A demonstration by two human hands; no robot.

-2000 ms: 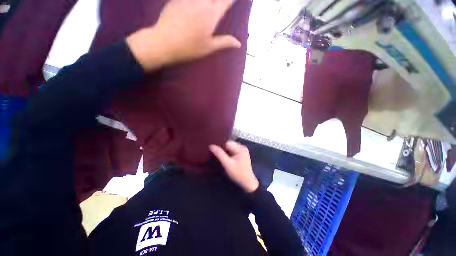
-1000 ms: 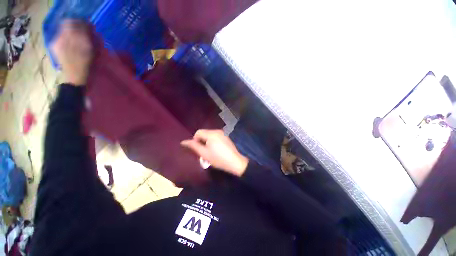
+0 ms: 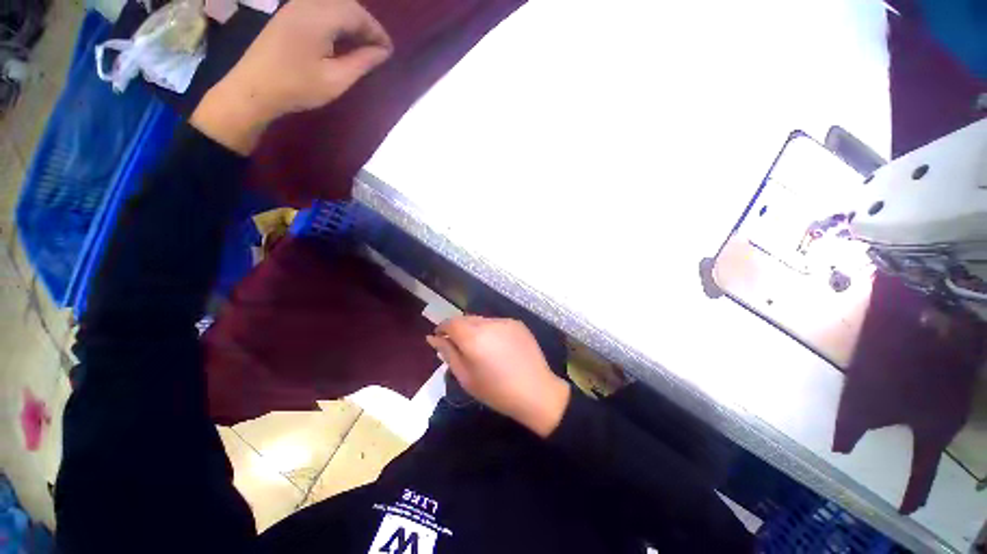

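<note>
My left hand point(image 3: 308, 63) is at the top left, cut slightly by the picture's edge, fingers curled and tips together; no cloth shows in it. It is over maroon cloth point(image 3: 325, 146) at the table's left end. My right hand point(image 3: 501, 368) is near my lap below the table's front edge, thumb and fingertips together. Its tips are close to the edge of a lower maroon cloth point(image 3: 308, 325); I cannot tell if they grip it. A small maroon cut panel point(image 3: 904, 373) with two legs lies right of the needle plate point(image 3: 774, 276), partly beneath the machine head point(image 3: 933, 189).
The white table point(image 3: 606, 141) has a grey front edge point(image 3: 509, 290). Blue crates stand at the left point(image 3: 92, 179) and below the table at the lower right point(image 3: 806, 530). A white plastic bag point(image 3: 162, 49) is at the top left. A dark round knob point(image 3: 710, 277) is beside the plate.
The maroon piece stretched between my hands a second ago no longer shows between them. My left hand has moved up and right, towards the table's left end. The view has shifted, showing the machine head again.
</note>
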